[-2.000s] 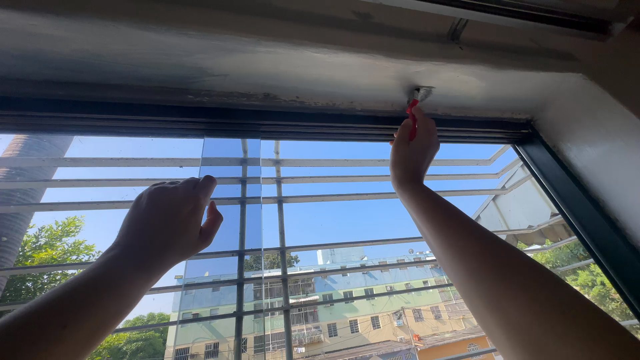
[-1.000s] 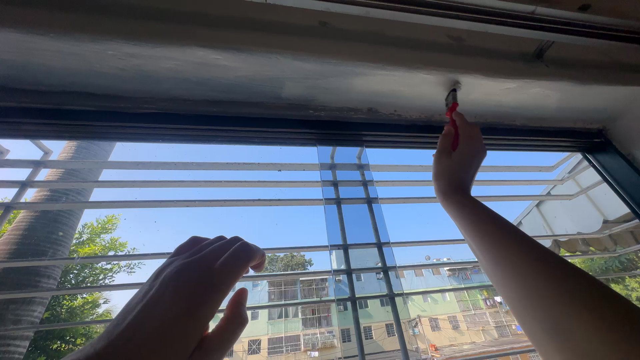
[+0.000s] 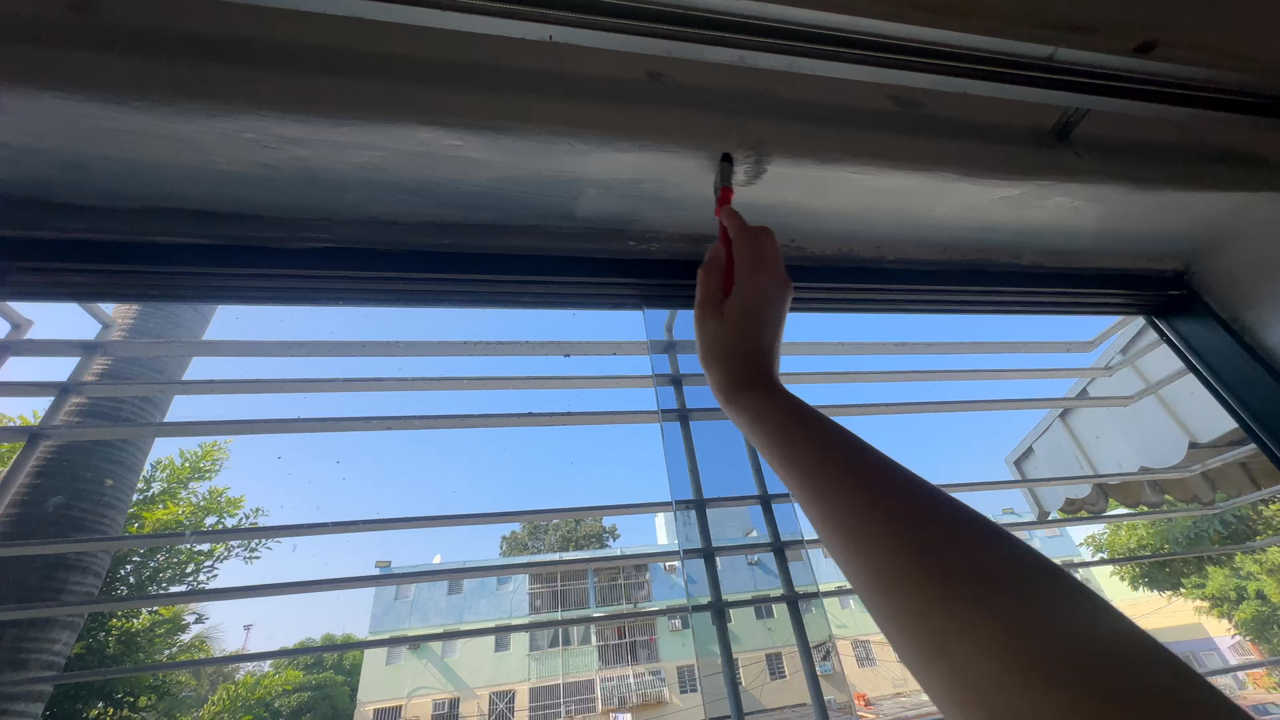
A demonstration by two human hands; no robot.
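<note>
My right hand (image 3: pixel 745 315) is raised at the middle of the view, closed around the red handle of a small paintbrush (image 3: pixel 725 195). The brush points up, its dark bristles at the painted underside of the window recess (image 3: pixel 590 185). Just right of the bristles is a darker, streaky patch (image 3: pixel 752 168). The wrist passes in front of the top of the sliding window. My left hand is out of view.
The dark window frame (image 3: pixel 450 272) runs below the painted surface, with its side post (image 3: pixel 1225 370) at right. Overlapping glass panes and metal security bars (image 3: pixel 400 424) stand behind my arm. A second dark track (image 3: pixel 900 55) crosses the top. Outside are trees and an apartment building.
My left hand, in front of the glass in both earlier frames, has dropped out of view. My right hand still holds the brush against the painted surface, now farther left along it.
</note>
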